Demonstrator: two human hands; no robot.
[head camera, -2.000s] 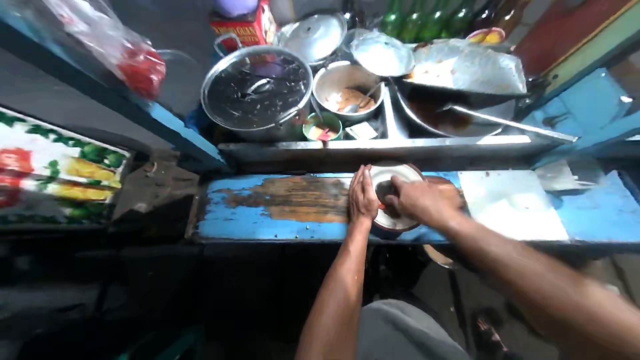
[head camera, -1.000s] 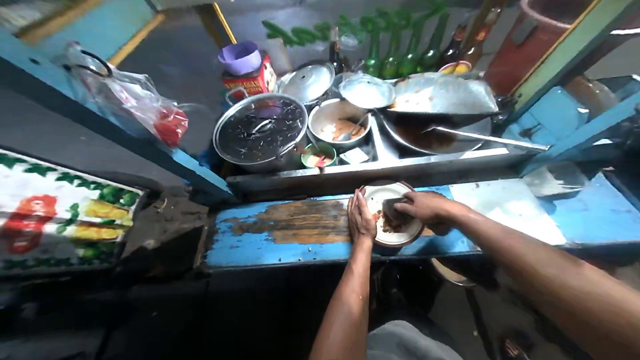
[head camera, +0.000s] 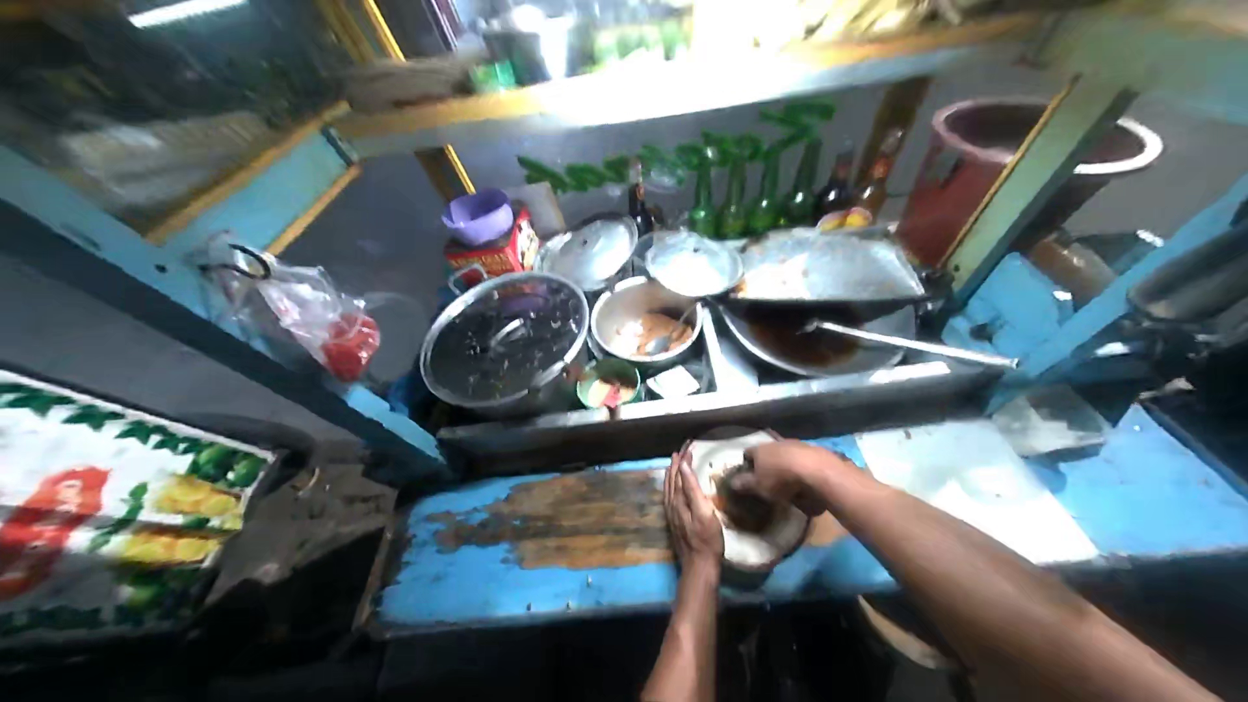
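Note:
A round pale bowl (head camera: 749, 548) with a dark outer side stands on the worn blue wooden counter (head camera: 468, 575). Brown, wet-looking food bits lie inside it. My left hand (head camera: 694, 512) rests flat against the bowl's left side, its fingers together and pointing away from me. Over the bowl's right half, my right hand (head camera: 795, 475) is closed on a dark tool, perhaps a pestle, whose lower end sits blurred among the food. Its exact shape cannot be made out.
Behind the counter stand a lidded pot (head camera: 502, 341), an open pot with a spoon (head camera: 634, 317), a small green bowl (head camera: 609, 383) and a wok (head camera: 819, 341) with a long-handled ladle (head camera: 916, 343). White paper (head camera: 975, 487) lies at right. A plastic bag (head camera: 317, 317) hangs at left.
The view has tilted up, showing more of the stall's upper frame. My right hand has shifted over the bowl with the dark tool; my left hand stays at the bowl's side.

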